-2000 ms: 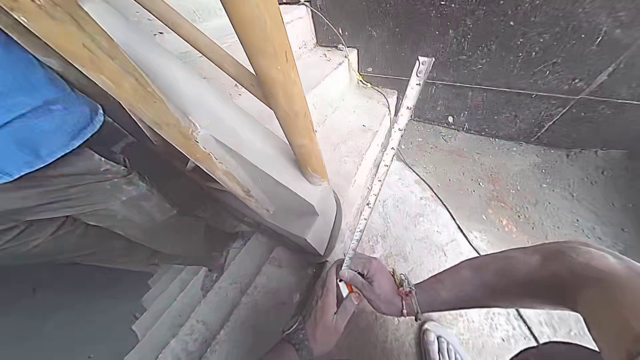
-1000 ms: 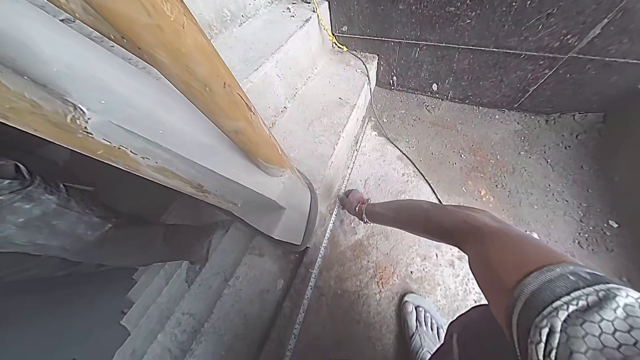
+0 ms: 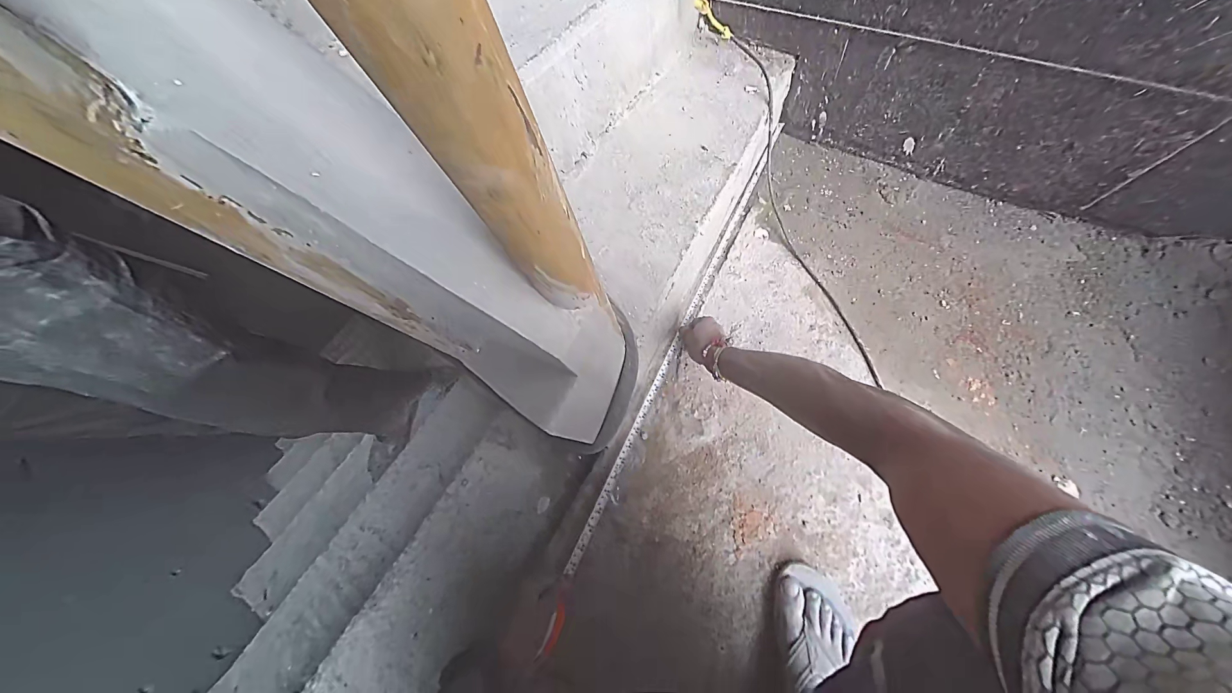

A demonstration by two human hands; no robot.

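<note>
A tape measure's pale blade (image 3: pixel 630 445) lies stretched along the foot of a concrete step. My right hand (image 3: pixel 704 339), with a bracelet at its wrist, is at the blade about midway, its fingers curled against it. At the near end of the blade is the orange part of the tape measure (image 3: pixel 551 626). A dark, blurred shape lies beside that end; whether it is my left hand is not clear. Just left of the blade stands the rounded base of a white stair side, with a yellow-brown round post (image 3: pixel 510 183) rising from it.
Concrete steps (image 3: pixel 664 164) rise at the top, and others (image 3: pixel 385 558) lie at lower left. A cable (image 3: pixel 818 284) with a yellow part crosses the dusty floor near a dark stone wall (image 3: pixel 982 106). Another person's dusty trousers (image 3: pixel 115 337) show at left. My sandalled foot (image 3: pixel 813 616) is below.
Two seconds ago both my hands were together at the near end of the raised blade. The blade now lies low along the step, and my right hand has moved to its middle.
</note>
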